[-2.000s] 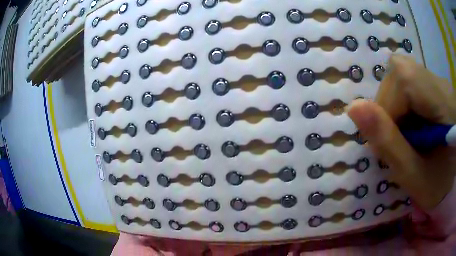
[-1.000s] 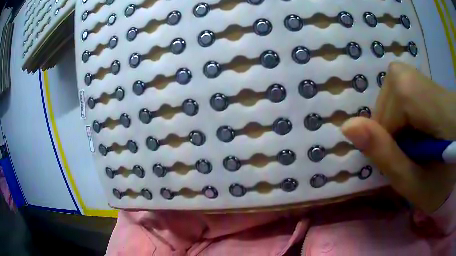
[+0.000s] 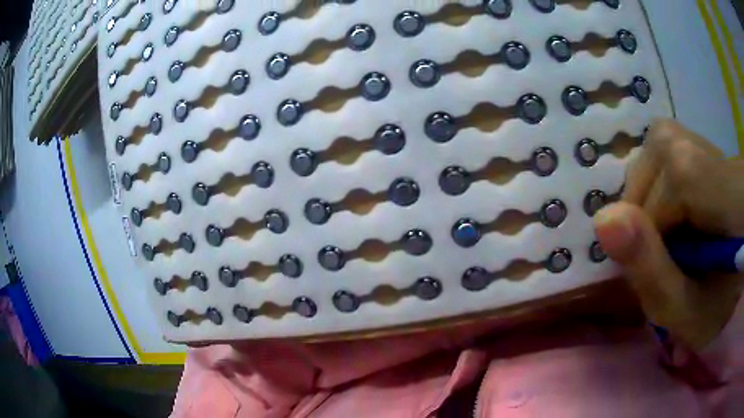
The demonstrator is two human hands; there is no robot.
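A white-faced parts tray fills the middle of the view, with rows of dumbbell-shaped tan cutouts. A small round metal part sits at an end of one cutout, with a bluish shine; dark shiny parts sit at the other visible cutout ends. My right hand is over the tray's right edge, curled around a blue marker pen, and it hides some parts. The pen's tip cannot be seen clearly. My left hand is not in view.
A stack of similar trays stands at the upper left, with more layered edges at the far left. The white table has blue and yellow tape lines. Two small labels are on the tray's left edge. Pink clothing is below.
The tray's face has shifted in view, with its left edge further left. The lower edge is higher than two seconds ago. My right hand still holds the marker, at nearly the same place in view.
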